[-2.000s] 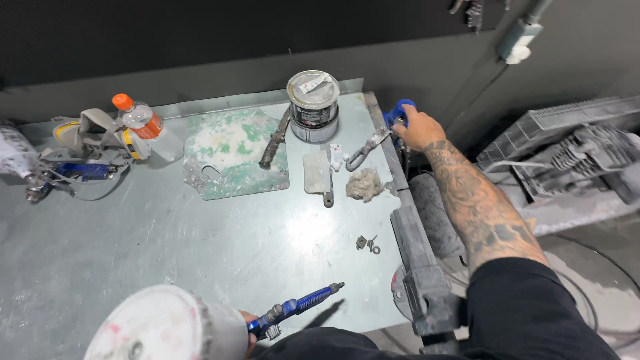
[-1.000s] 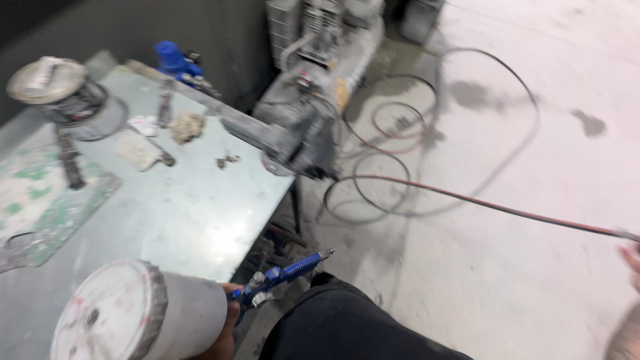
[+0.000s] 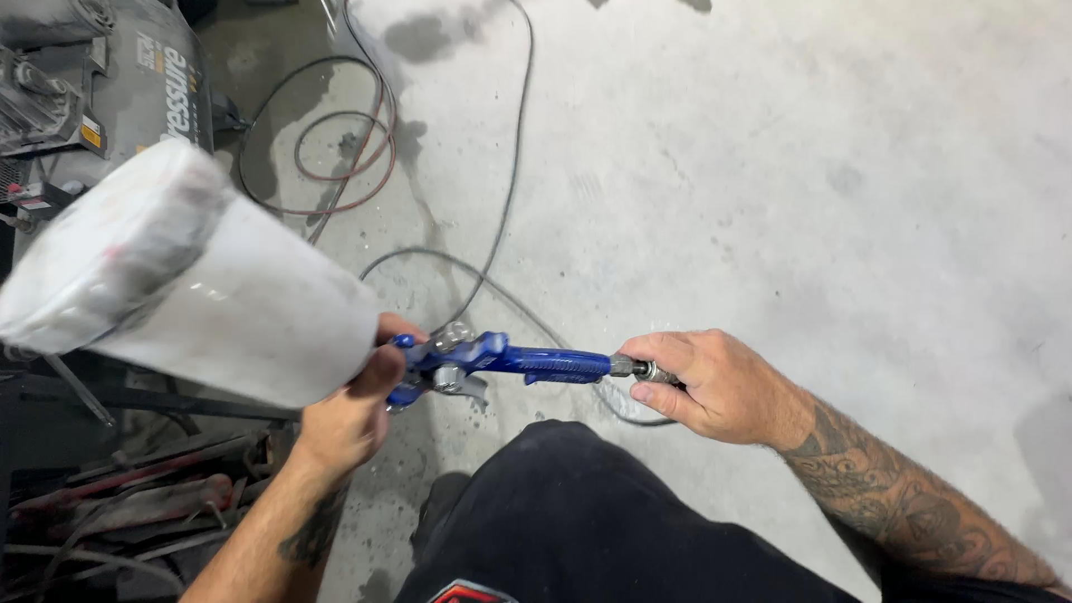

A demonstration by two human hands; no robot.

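My left hand [image 3: 356, 414] is closed around the front end of a blue spray gun [image 3: 544, 362], just under its white plastic paint cup [image 3: 243, 301]. The cup is tilted up to the left, with its lid on. A metal trigger hangs below the gun body, and the blue handle points right. My right hand [image 3: 712, 385] pinches a metal air-hose coupler [image 3: 657, 373] between thumb and fingers, at the metal fitting [image 3: 621, 365] on the handle's end. The coupler and fitting meet or nearly meet; whether they are locked cannot be told.
A dusty air compressor [image 3: 138, 75] stands at the upper left. A dark air hose [image 3: 512, 159] lies looped across the concrete floor [image 3: 796, 209]. Red and grey items [image 3: 159, 502] lie on a shelf at the lower left.
The view has swung right, away from the metal workbench to the floor. My right hand, earlier at a blue object at the bench's edge, is now at the gun's handle end, holding the coupler.
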